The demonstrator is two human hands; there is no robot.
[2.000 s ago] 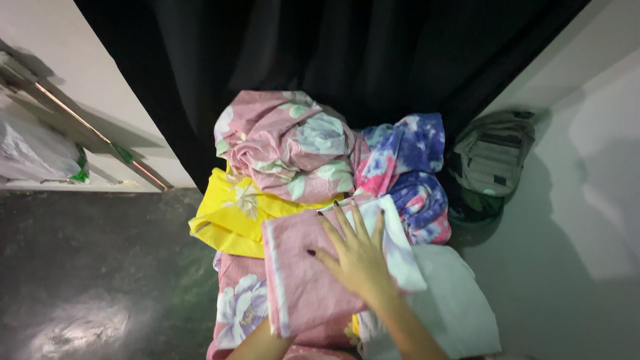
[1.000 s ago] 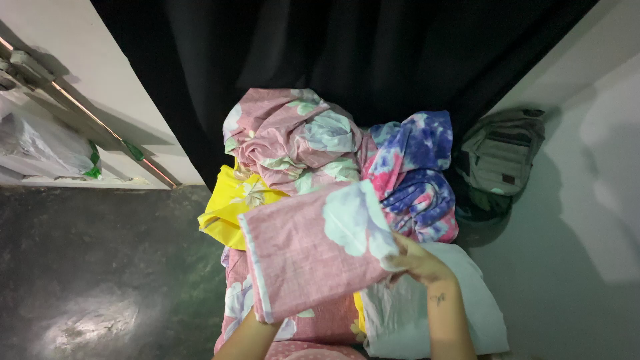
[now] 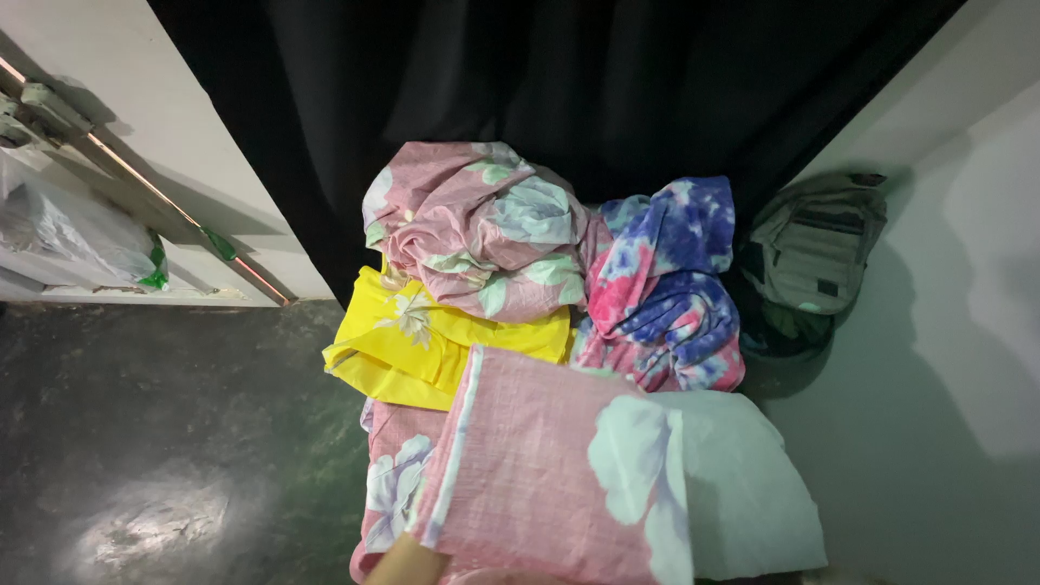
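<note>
A folded pink floral cloth point(image 3: 552, 463) with a white edge spans the lower middle. My left hand point(image 3: 409, 561) is at its lower left corner, holding it, the fingers hidden behind the fabric and only a blurred part showing. My right hand is out of view. Behind the cloth lie a crumpled pink floral fabric point(image 3: 479, 227), a yellow cloth point(image 3: 406, 357) with a pale flower, and a blue and pink tie-dye fabric point(image 3: 674, 284). More pink floral fabric point(image 3: 398, 479) is beneath on the left, and a pale whitish cloth point(image 3: 747, 487) on the right.
A black curtain point(image 3: 520, 73) hangs behind the pile. A grey-green backpack point(image 3: 812, 252) stands by the right wall. A clear plastic bag point(image 3: 73, 227) is at the left, near a metal rod point(image 3: 162, 195). The dark floor point(image 3: 195, 422) extends along the left.
My right hand lay flat on the folded cloth, then held its right side, and has now left the view. The folded cloth has moved down and to the right.
</note>
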